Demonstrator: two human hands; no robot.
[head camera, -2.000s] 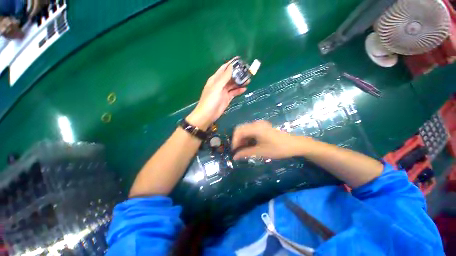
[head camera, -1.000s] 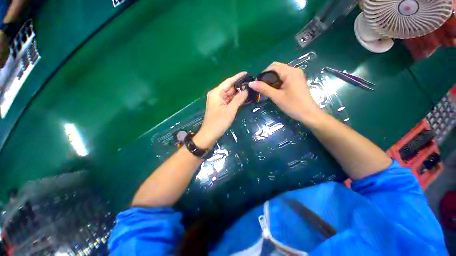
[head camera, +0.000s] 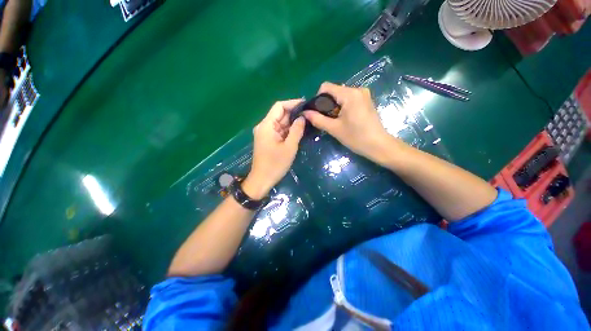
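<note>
My left hand (head camera: 275, 139) and my right hand (head camera: 350, 116) are close together above the far part of the clear blister tray (head camera: 372, 194). My right hand holds a small black housing (head camera: 324, 103) with a round grey-brown face. My left fingers grip a dark part (head camera: 297, 111) that touches or joins the housing; the fingers hide where they meet. A pale disc-shaped part (head camera: 225, 180) with a bit of orange lies at the tray's left end, beside my left wrist.
Tweezers (head camera: 437, 87) lie right of the tray. A white fan (head camera: 502, 8) and a metal bracket (head camera: 381, 32) stand at the upper right. Red trays with black parts (head camera: 541, 174) are at right, stacked blister trays (head camera: 78, 284) at lower left. Another person's arm (head camera: 11, 39) shows upper left.
My right hand came up from the tray to my left hand with the black housing. The two parts, first apart, are now together. The view has shifted a little.
</note>
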